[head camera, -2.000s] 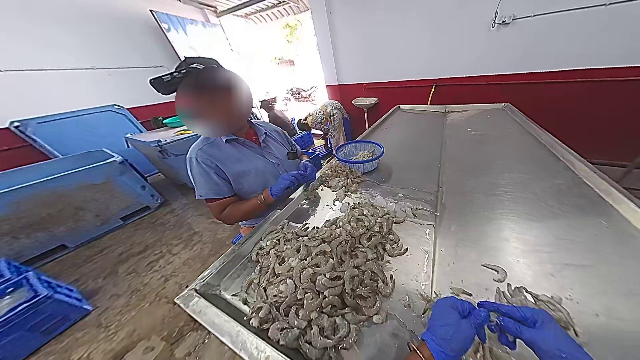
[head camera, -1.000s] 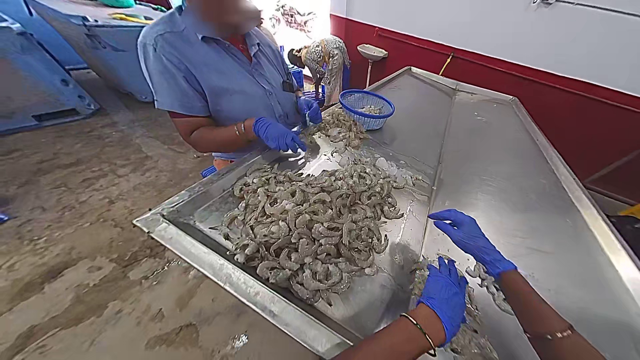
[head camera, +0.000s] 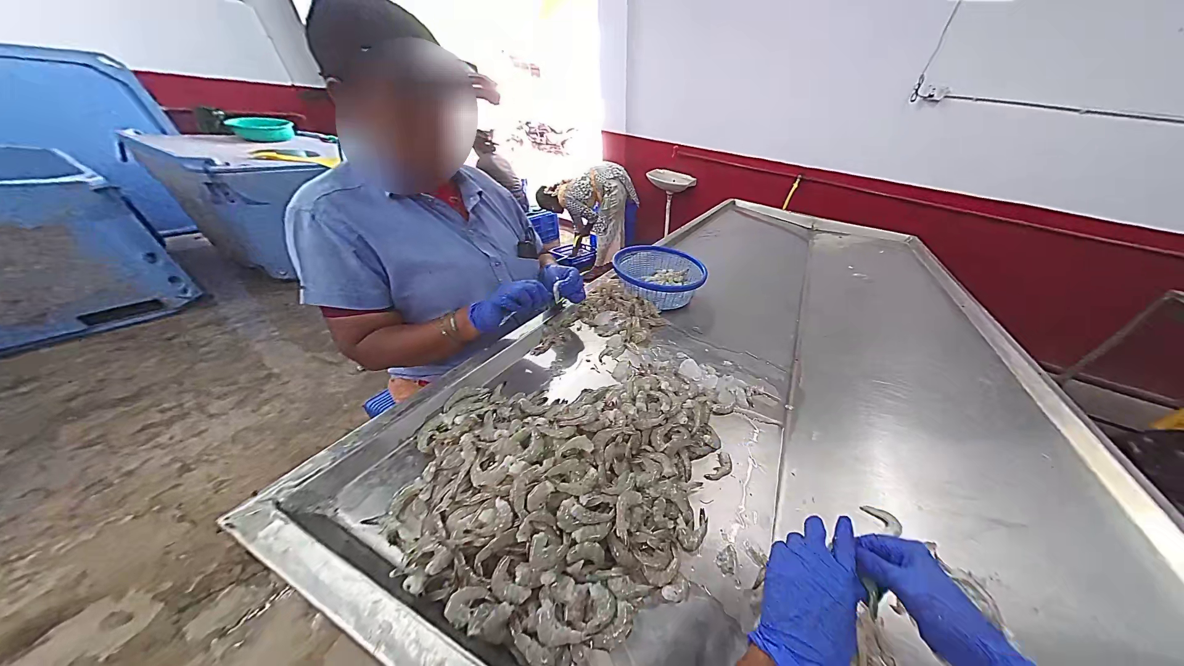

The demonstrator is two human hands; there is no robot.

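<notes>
My left hand [head camera: 810,592], in a blue glove, is at the lower right with its fingertips close to my right hand [head camera: 925,592], gloved the same way. Between the two a shrimp [head camera: 872,592] partly shows, held at my right fingers; whether my left fingers grip it too is hidden. Another curved shrimp [head camera: 883,520] lies just beyond the fingertips. More shrimp parts lie beneath and beside my hands. Left of them a large heap of raw grey shrimp [head camera: 564,499] covers the near part of the steel table [head camera: 888,370].
Across the heap stands a co-worker [head camera: 407,240] with blue-gloved hands over the table's left edge. A blue plastic basket [head camera: 659,277] holding some shrimp stands beside a smaller pile [head camera: 615,310]. A raised metal rim [head camera: 370,606] borders the table. Large blue tubs [head camera: 231,199] stand at the left.
One second ago my hands were apart, the left lower over the shrimp and the right raised; now they are close together. The co-worker's hands have come together. The view has shifted.
</notes>
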